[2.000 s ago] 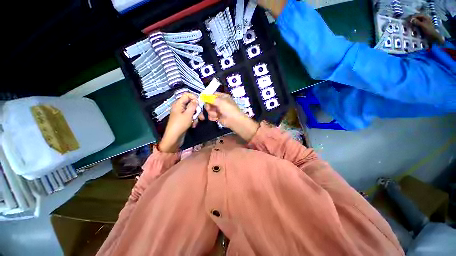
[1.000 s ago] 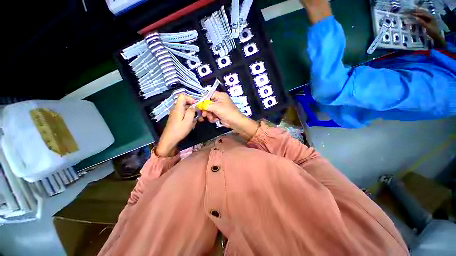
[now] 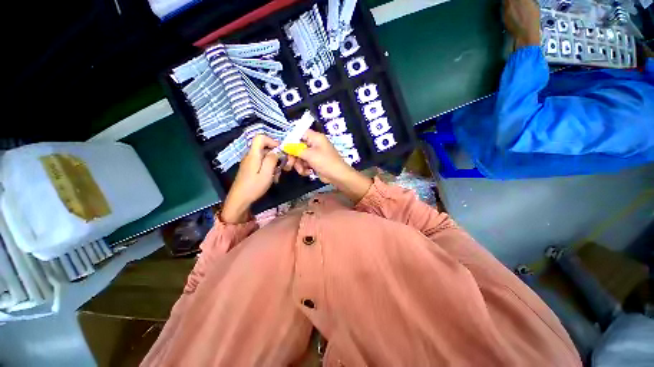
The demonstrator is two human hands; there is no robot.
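Observation:
My left hand (image 3: 257,169) and my right hand (image 3: 324,159) meet over the near part of the black work tray (image 3: 396,84). A white strap piece (image 3: 298,129) sticks up between my fingers. A small yellow tool (image 3: 295,149) shows at my right thumb and fingers. My left fingers pinch a small light part, mostly hidden by the fingers. Strapped watches (image 3: 233,84) lie overlapped in a stack at the tray's left. Loose strap halves (image 3: 313,39) lie in a bundle at the top. Small square watch cases (image 3: 367,92) sit in columns at the right.
A translucent jug (image 3: 123,188) with brown tape stands left of the tray on the green bench (image 3: 439,72). A red strip (image 3: 247,23) runs along the tray's far side. A co-worker's blue sleeve (image 3: 531,107) is at the right, near a light parts tray (image 3: 589,49). Cardboard boxes are below.
My hands stay together over the tray; the white strap piece and yellow tool have tilted slightly. The co-worker's arm has moved right, away from my tray towards the light parts tray.

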